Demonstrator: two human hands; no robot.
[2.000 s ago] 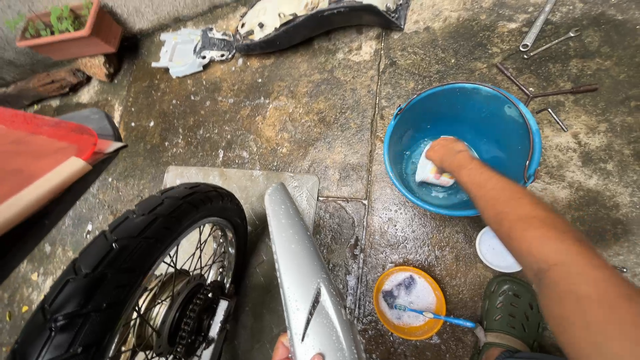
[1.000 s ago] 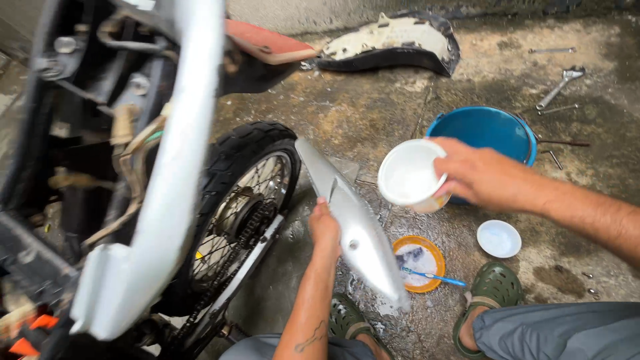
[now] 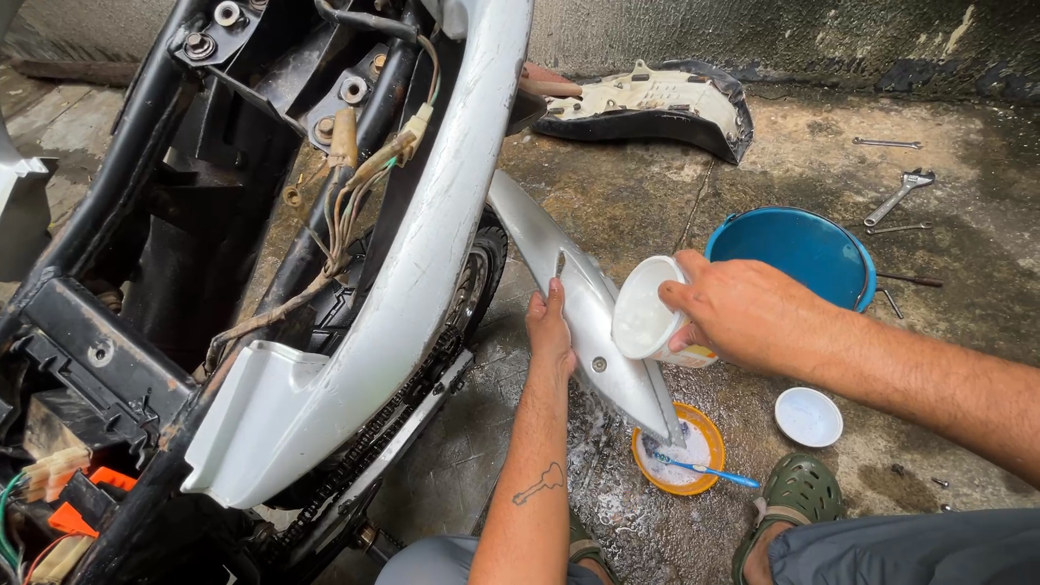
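My left hand (image 3: 551,333) grips the edge of a silver plastic motorcycle side panel (image 3: 581,305), which slants down to the right. With my right hand (image 3: 723,305) I hold a white plastic tub (image 3: 647,309) by its rim, tilted towards the panel. Below the panel's lower tip sits an orange bowl (image 3: 715,435) of suds, with a blue toothbrush (image 3: 707,470) across it. A blue bucket (image 3: 792,244) stands behind my right hand, and a small white lid or dish (image 3: 808,417) lies below my right forearm.
At the left stands the motorcycle frame (image 3: 97,349) with exposed wiring, silver bodywork (image 3: 439,227) and a rear wheel (image 3: 483,272). An upturned seat (image 3: 650,110) lies by the wall. An adjustable wrench (image 3: 899,197) and other tools lie beyond the bucket; small screws are near my foot.
My right hand was down in the bucket, then came out with the white tub and is now beside the panel. My left hand still holds the panel. The view has swung left onto the motorcycle.
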